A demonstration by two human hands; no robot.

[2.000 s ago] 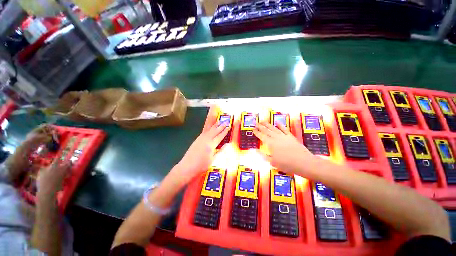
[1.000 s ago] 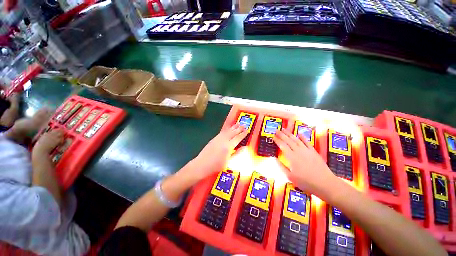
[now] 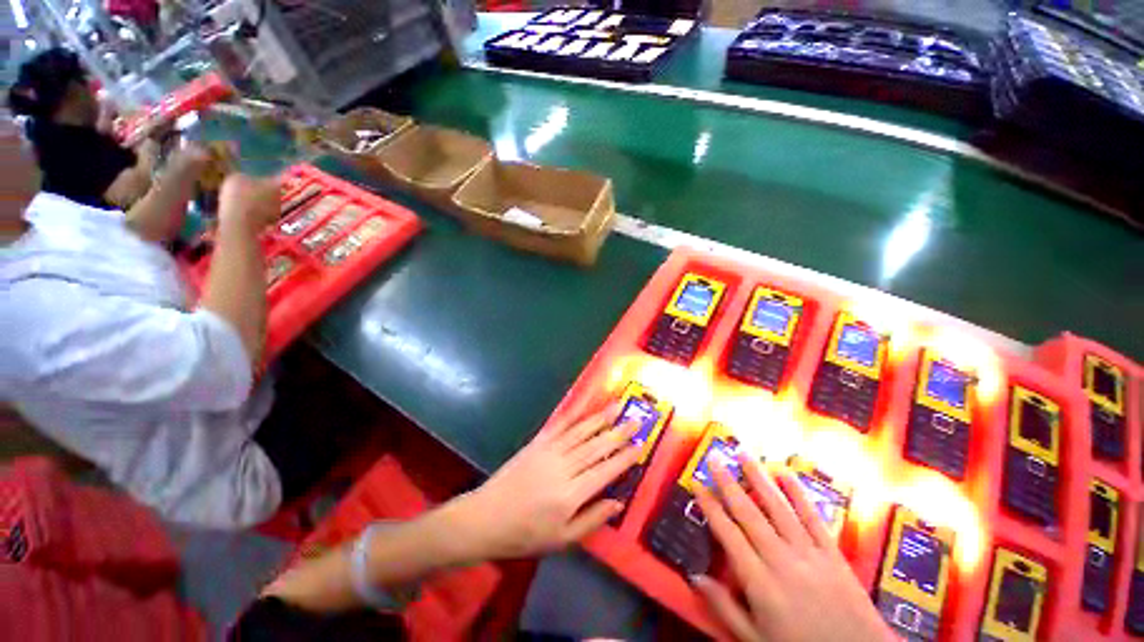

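A red tray (image 3: pixel 652 286) holds two rows of black keypad phones with yellow frames; several screens are lit. White-orange glare shines between the rows. My left hand (image 3: pixel 565 477) lies over the near-row phone at the left end, fingertips at its screen. My right hand (image 3: pixel 784 539) lies over the near row, its fingers spread across the second phone (image 3: pixel 684 520) and beside the third phone's screen (image 3: pixel 822 499). Both hands rest on top with fingers apart and grip nothing. The far-row phones, such as the left one (image 3: pixel 686 316), are uncovered.
A second red tray of phones (image 3: pixel 1066 357) is at the right. Open cardboard boxes (image 3: pixel 533 207) stand on the green bench. A person in a light shirt (image 3: pixel 138 339) sits at the left by another red tray (image 3: pixel 389 232). Black trays (image 3: pixel 859 63) lie across the belt.
Both my hands have moved from the far row of phones to the near row. The view has shifted left, and the neighbouring person has raised their hands from their tray.
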